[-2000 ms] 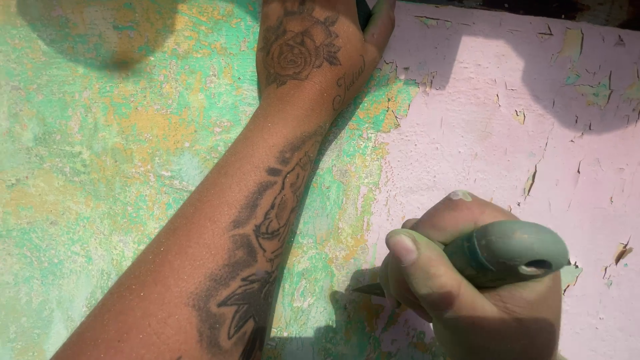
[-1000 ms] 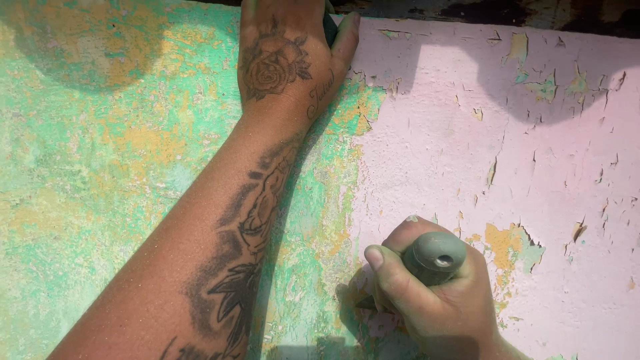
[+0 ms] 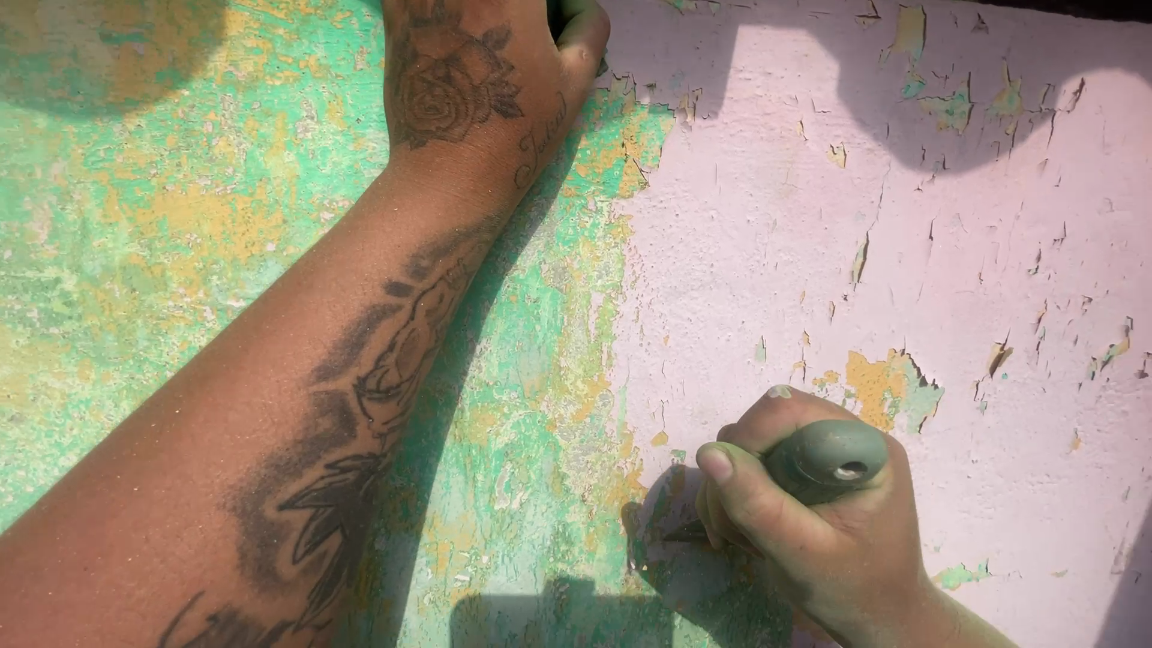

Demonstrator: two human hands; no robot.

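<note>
My right hand (image 3: 810, 522) grips the green handle (image 3: 828, 454) of a scraper-like tool at the lower right; its butt end has a small hole. Part of a dark blade (image 3: 686, 531) shows beside the fingers, against the painted surface, where pink paint (image 3: 765, 270) meets exposed green and orange layers (image 3: 522, 450). My left hand (image 3: 477, 72), tattooed with a rose, rests at the top, above the end of a tattooed forearm. Its fingers are cut off by the frame edge; something dark green shows near its thumb, and I cannot tell what it is.
Cracked, lifting paint flakes (image 3: 999, 355) dot the pink area on the right. An orange and green chipped patch (image 3: 886, 391) lies just above my right hand. A dark edge (image 3: 1098, 9) runs along the top right. Shadows fall across the surface.
Between the frames the right hand has shifted a little over the border of pink and green, its grip on the handle kept. The view has moved somewhat.
</note>
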